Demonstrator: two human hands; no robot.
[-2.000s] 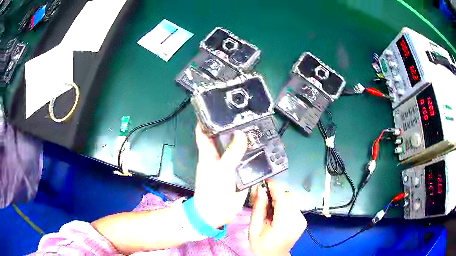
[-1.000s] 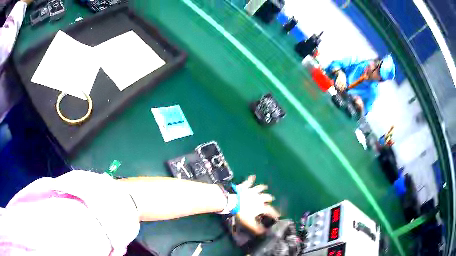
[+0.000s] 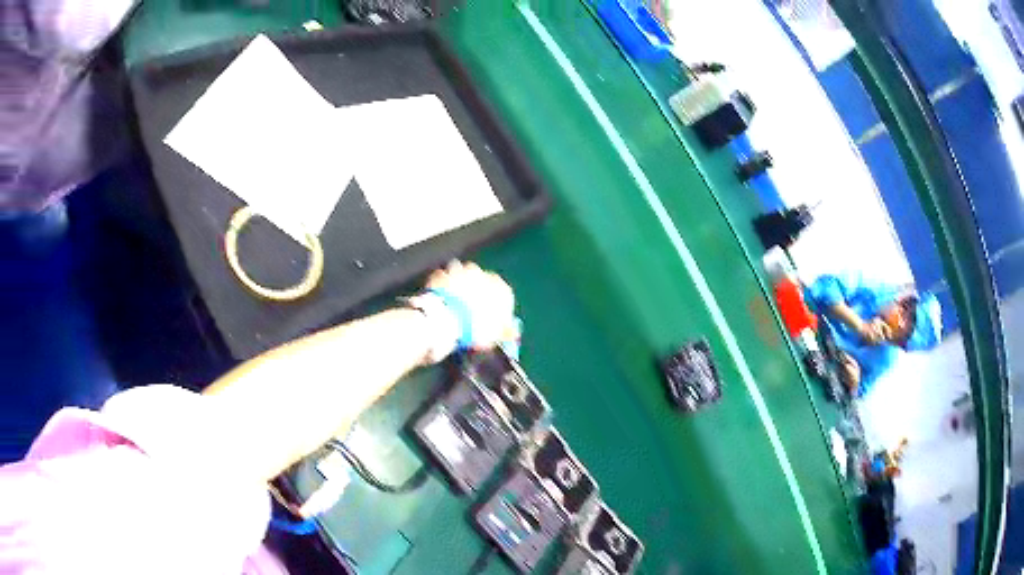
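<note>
My left hand (image 3: pixel 481 309), with a blue wrist band, reaches over the mat by the tray's front right edge, just above the nearest camera unit. Its fingers are blurred; I cannot tell whether it holds anything. Three opened camera units lie in a diagonal row: one just below the hand (image 3: pixel 458 436), a middle one (image 3: pixel 519 519) and one at the lower edge (image 3: pixel 612 541), partly cut off. Their control halves face the bench edge. The white and light blue card is not visible. My right hand is not in view.
A black foam-lined tray (image 3: pixel 371 275) holds white paper sheets (image 3: pixel 421 169) and a yellowish tape roll (image 3: pixel 273 294). A dark closed unit (image 3: pixel 691 374) lies on the green mat. A black cable (image 3: pixel 376 481) loops below my forearm. A person in blue (image 3: pixel 870 326) is across the line.
My view has turned, and the power supplies are out of it. My left hand has moved from the supply side toward the tray, where the card lay. Three opened units now lie in a row.
</note>
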